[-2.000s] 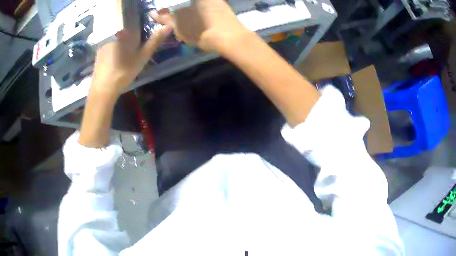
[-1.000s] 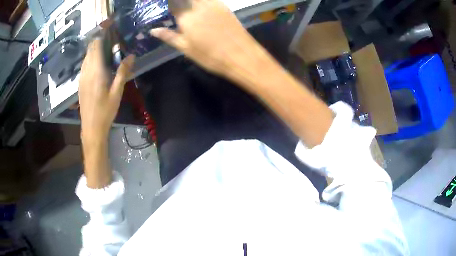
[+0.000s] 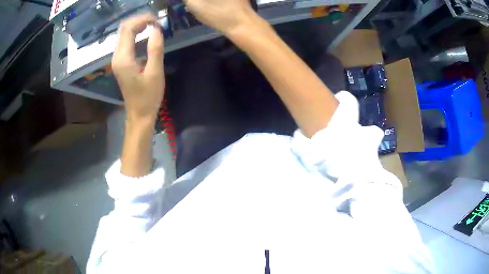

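Note:
A dark, glossy film-wrapped pack (image 3: 179,18) lies at the front of the pale-grey machine (image 3: 190,43), cut off by the top edge and blurred. My left hand (image 3: 140,67) is at its left end, fingers curled and thumb and fingertips close together near the pack's edge; whether they pinch film is unclear. My right hand (image 3: 222,13) is over its right side, with fingertips hidden or cut off by the top edge, so its grip cannot be seen.
An open brown carton (image 3: 405,104) with several navy packs (image 3: 371,109) stands right of my legs, beside a blue stool (image 3: 456,120). A red coiled hose (image 3: 168,126) hangs below the machine. A green-lit sign (image 3: 474,214) is at the lower right.
The view has shifted, putting the machine's top further out of the picture. My left hand has moved right and its fingers have curled. The pack, plainer a second ago, is now mostly cut off.

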